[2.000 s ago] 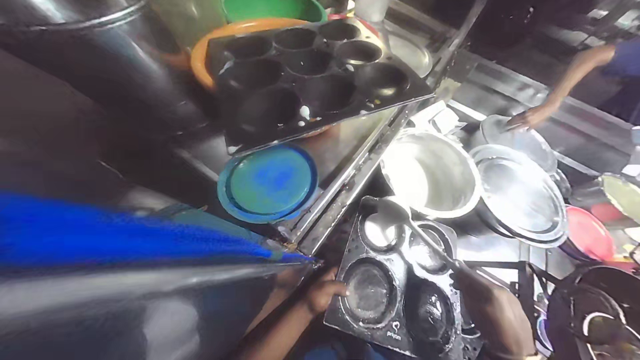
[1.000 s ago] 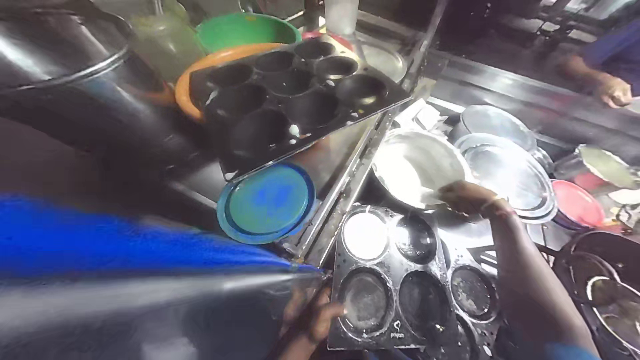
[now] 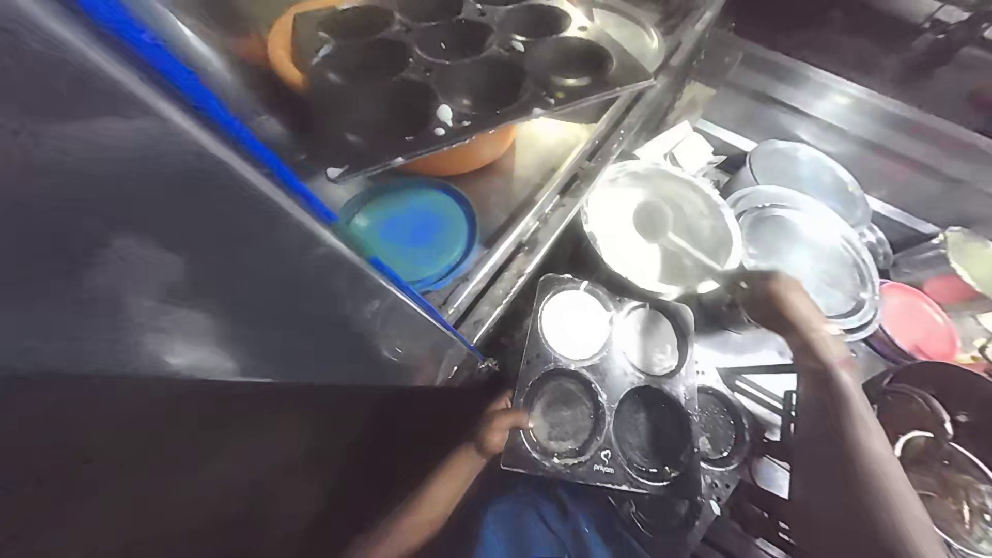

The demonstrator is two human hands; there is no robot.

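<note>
My left hand (image 3: 500,428) grips the left edge of a dark metal pan with four round wells (image 3: 611,391), its thumb on the rim. White batter fills the upper left well, and a thinner white coating shows in the upper right one; both lower wells look dark and bare. My right hand (image 3: 775,302) holds the handle of a ladle (image 3: 694,252), whose bowl is in a round metal pot (image 3: 597,217) of white batter, just above the pan. Part of a second pan with round wells (image 3: 721,426) shows beneath the first.
A large pan with many wells (image 3: 480,81) rests over an orange container (image 3: 465,151) at the upper left, near a blue-green lid (image 3: 411,232). Metal vessels (image 3: 806,248), a red container (image 3: 918,322) and dark pans (image 3: 930,418) stand at right. A blue-edged panel (image 3: 232,124) crosses the left.
White batter now covers part of the upper right well, which was dark one second ago. The ladle was over the upper left well two seconds ago and is now in the pot. The other person's hand has left view.
</note>
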